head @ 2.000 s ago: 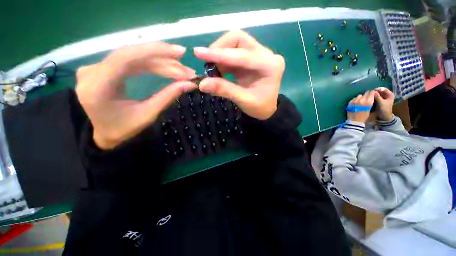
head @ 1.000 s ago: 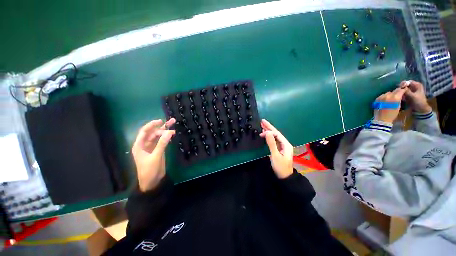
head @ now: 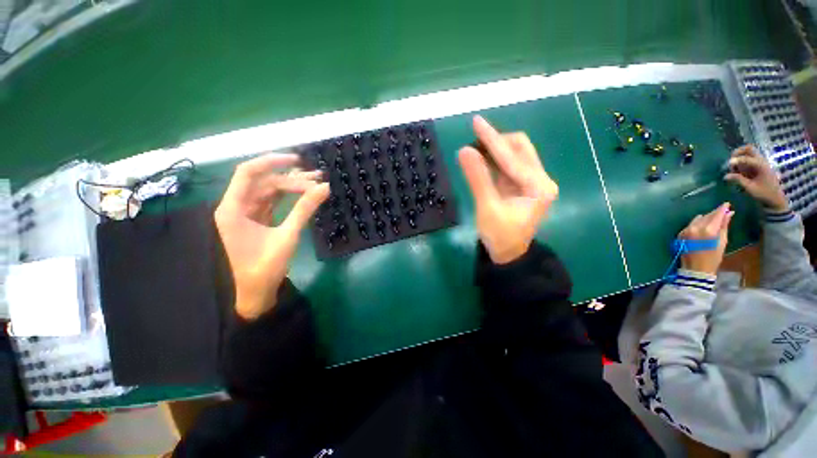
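A black foam tray (head: 448, 210) with rows of small black parts lies on the green bench, its far edge close to the white rail. My left hand (head: 269, 224) is at the tray's left side, fingers curled and thumb apart from them; the fingertips are blurred and no part shows between them. My right hand (head: 512, 192) is raised off the tray's right side, thumb and fingers apart, with nothing in it.
A black foam sheet (head: 161, 300), a white card (head: 45, 297), and cables (head: 134, 192) are at left. At right are loose yellow-ended parts (head: 654, 148), a slim silvery tool (head: 697, 190), a clear tray (head: 775, 116) and a co-worker's hands (head: 706, 241).
My hands parted, leaving no part visible between them. The tray now lies nearer the rail than a second ago, and my right hand is off its edge. The co-worker's hands have separated.
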